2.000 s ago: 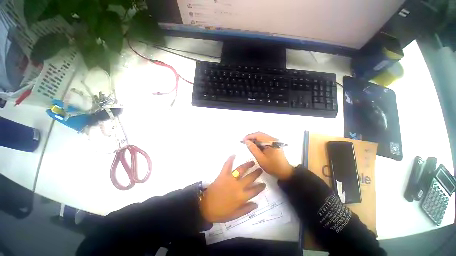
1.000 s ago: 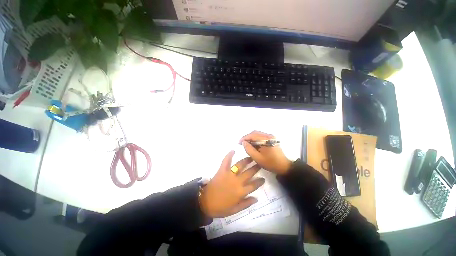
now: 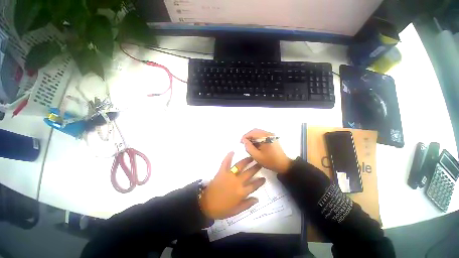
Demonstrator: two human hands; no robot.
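Note:
My right hand [image 3: 266, 150] holds a pen [image 3: 266, 139] between thumb and fingers, its tip pointing left near the top of the paper sheet [image 3: 272, 214]. The sheet has line sketches and writing; its upper part blends into the white desk. My left hand [image 3: 230, 189] lies flat on the sheet with fingers spread, a gold ring on one finger, holding nothing. The left hand covers part of the sheet, and its fingertips lie just below the right hand.
A tan notebook [image 3: 370, 196] bears a black smartphone [image 3: 344, 161] under and beside my right forearm. Red-handled scissors [image 3: 131, 170] lie left. Keyboard [image 3: 260, 83], monitor [image 3: 266, 30] and mouse pad [image 3: 371, 106] are behind; calculator [image 3: 443, 181] far right; navy bottle [image 3: 19, 145] far left.
The view has shifted slightly, so the desk things sit a little differently in the frame. The pen's angle in my right hand has changed slightly. My left hand stays on the sheet.

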